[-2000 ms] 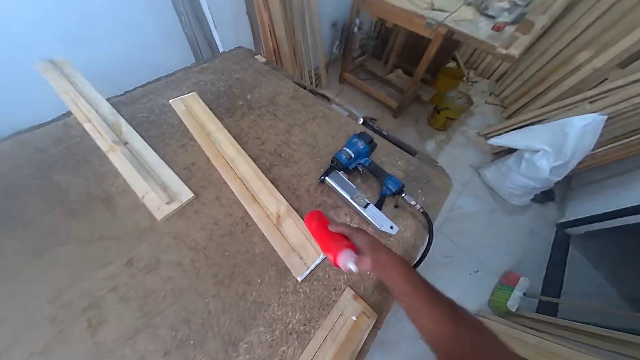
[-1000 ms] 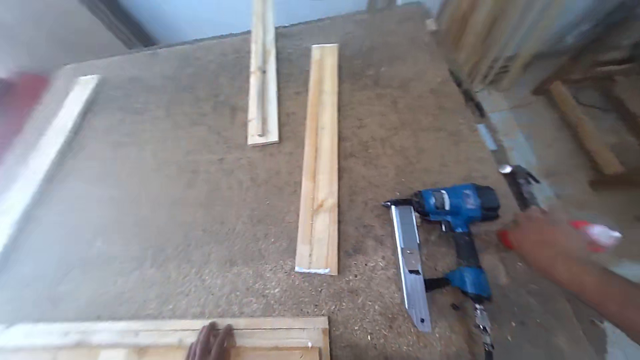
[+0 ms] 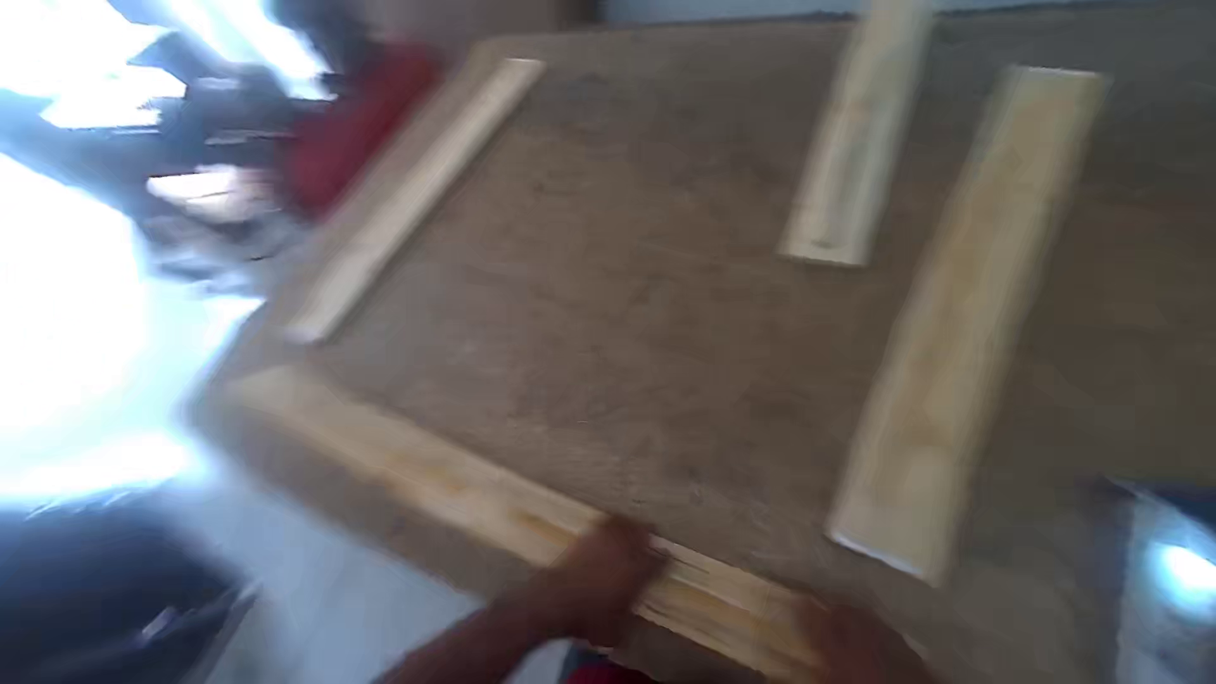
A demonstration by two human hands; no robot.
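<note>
A long wooden board assembly (image 3: pixel 446 484) lies along the near edge of the brown worktable (image 3: pixel 617 361). My left hand (image 3: pixel 603 579) grips it across its width, right of its middle. My right hand (image 3: pixel 860 641) is at its right end, with fingers on the wood; the hand is blurred and partly cut off by the frame. To the right lies a wooden board (image 3: pixel 969 332) with a white substance on its near end. Another board (image 3: pixel 855 142) rests beyond it, and a narrow strip of wood (image 3: pixel 418 204) lies along the table's left side.
Part of the nail gun (image 3: pixel 1173 570) shows blurred at the right edge. A red object (image 3: pixel 356 133) stands beyond the table's left edge. Bright light washes out the floor at the left, and a dark object (image 3: pixel 95 589) is at the lower left.
The view has swung left. My right hand held a red bottle in the earlier frames; now it is at the near board without it. My left hand was on that board one second ago.
</note>
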